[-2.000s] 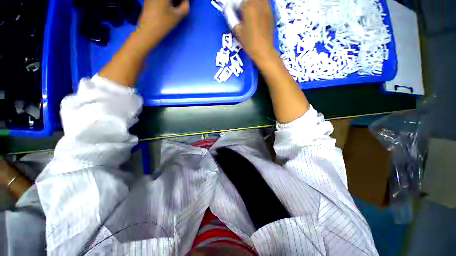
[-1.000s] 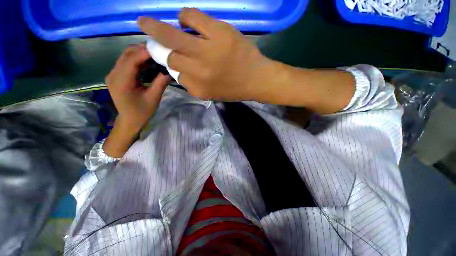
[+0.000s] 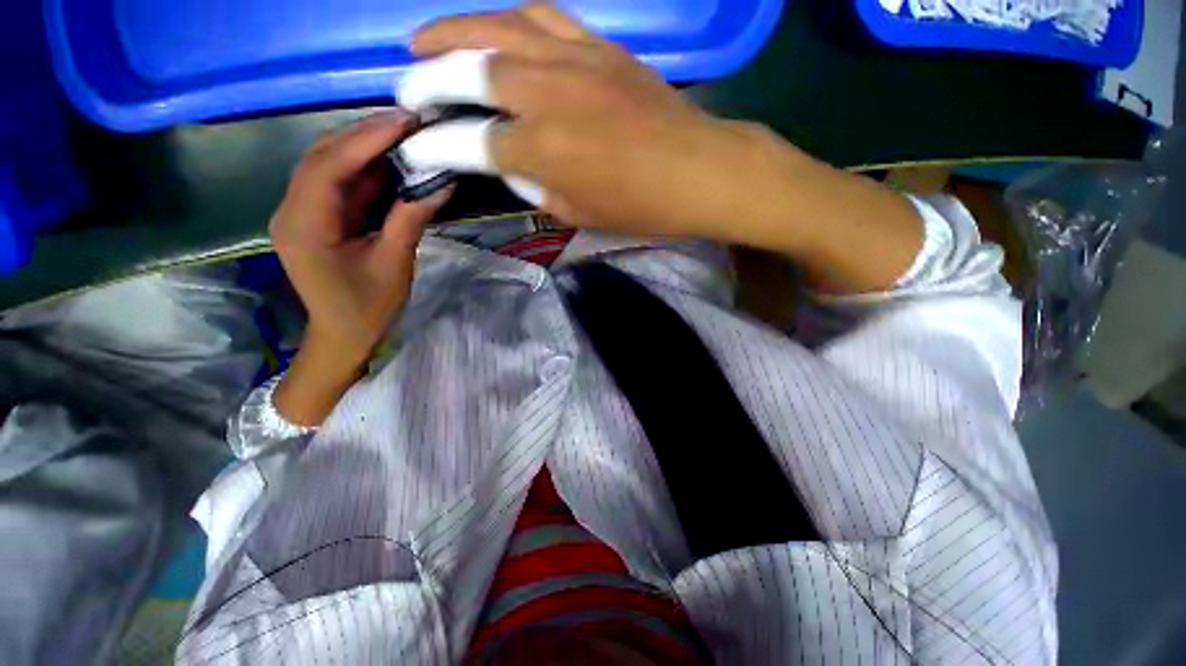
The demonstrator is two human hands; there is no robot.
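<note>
My left hand (image 3: 349,228) holds a small black housing (image 3: 425,186) between thumb and fingers, above the near edge of the bench. My right hand (image 3: 585,124) reaches across from the right, with white finger cots on its fingers. Its covered fingertips are at the housing. A pale patch shows on the housing beside these fingertips. I cannot tell whether it is a separate white part, as the fingers hide most of it.
The blue work tray (image 3: 260,104) lies just beyond my hands. A smaller blue tray (image 3: 1001,42) with white parts is at upper right, and a blue bin (image 3: 16,215) edge at far left. Clear plastic bags (image 3: 1073,247) hang at right.
Both hands have come from the trays to the near bench edge and met. In the last second the right hand's covered fingers have moved onto the housing, and more of the housing shows.
</note>
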